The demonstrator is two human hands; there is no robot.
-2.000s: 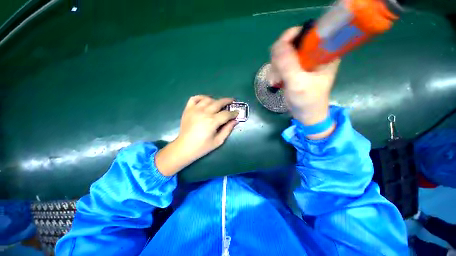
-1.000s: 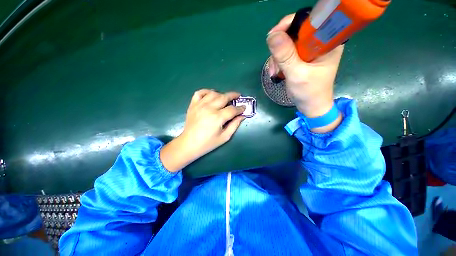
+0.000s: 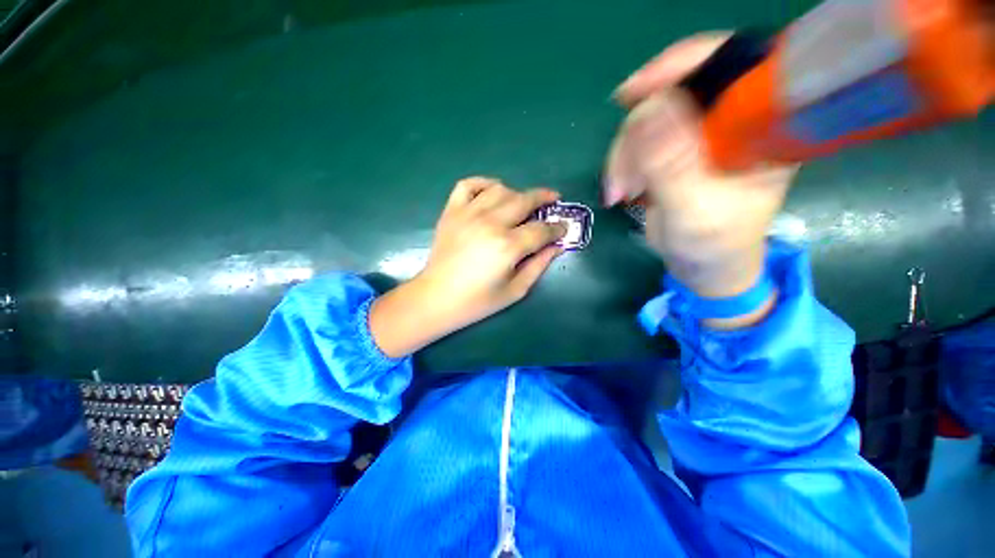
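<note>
A small rounded housing, dark and silver with a pale centre, is on the green bench. My left hand holds it by its left side with the fingertips. My right hand, blurred, grips an orange electric screwdriver with a black nose part, just right of the housing. The tip of the screwdriver is not clearly visible. Only a small edge of the round screw dish shows beside my right hand, which covers the rest.
A parts tray with rows of small shiny pieces is at the lower left. A metal clip stands at the bench edge on the right, above a black ridged tray. Blue-clothed people show partly at both sides.
My right hand and the screwdriver have moved right, with the screwdriver tilted flatter, and now cover most of the dish. My left hand and the housing appear further right and slightly higher.
</note>
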